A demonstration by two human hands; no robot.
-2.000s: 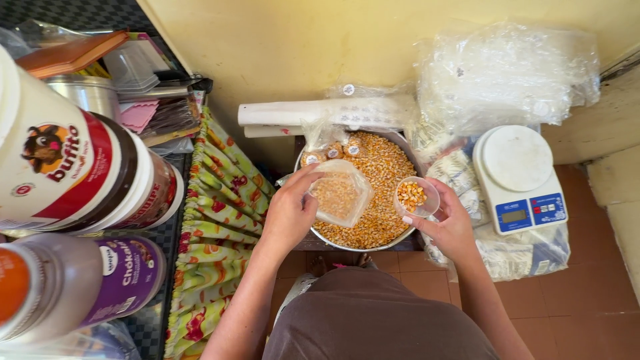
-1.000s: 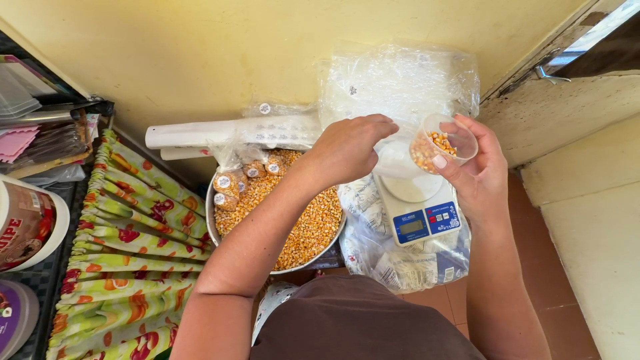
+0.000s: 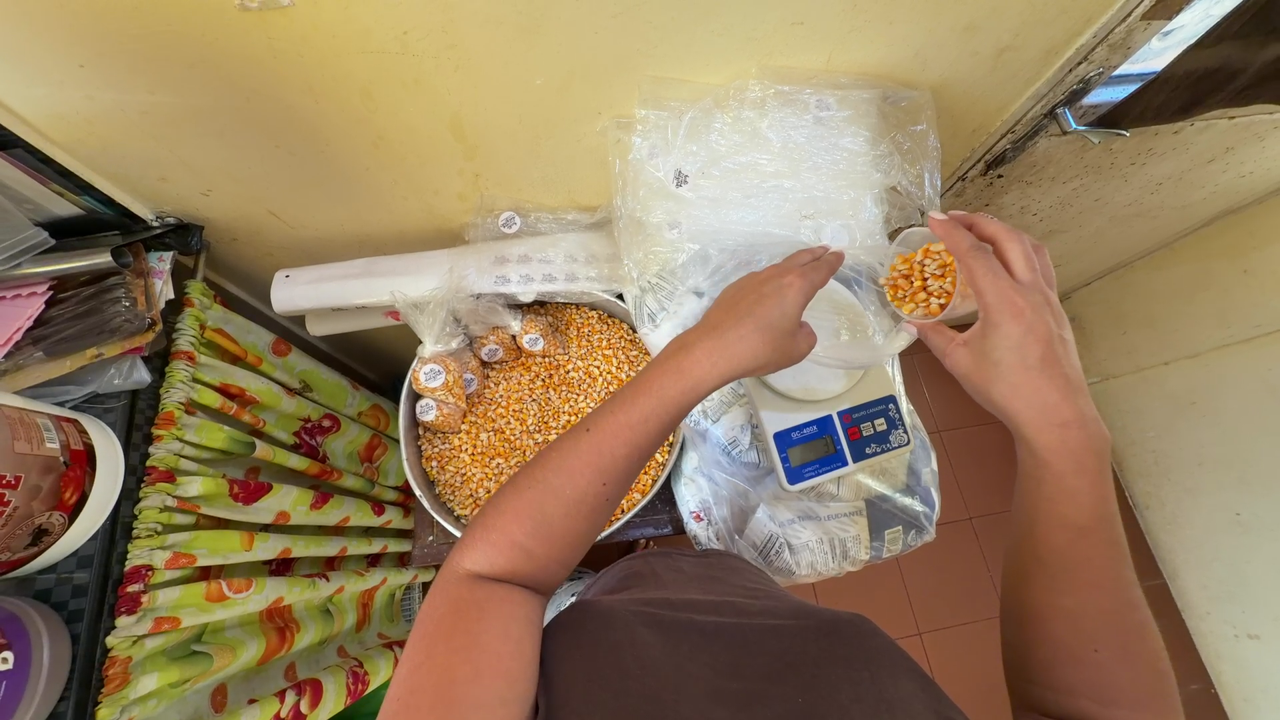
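My right hand grips a clear plastic cup holding corn kernels, its mouth tilted to the left. My left hand is over the kitchen scale, at a clear plastic bag that lies above the white weighing plate. The left fingers point right, and the fingertips' hold on the bag is unclear. Left of the scale is a round metal pan full of loose corn kernels. Small tied bags of corn with round stickers lie on the kernels at its upper left.
Packs in clear plastic wrap lie under the scale. Clear plastic bags and white rolls lie against the wall. A fruit-print curtain and tubs are at the left, a door handle at the upper right.
Both hands have moved right from the pan to the scale, the left with the clear bag, the right with the cup of kernels. The view has swung right.
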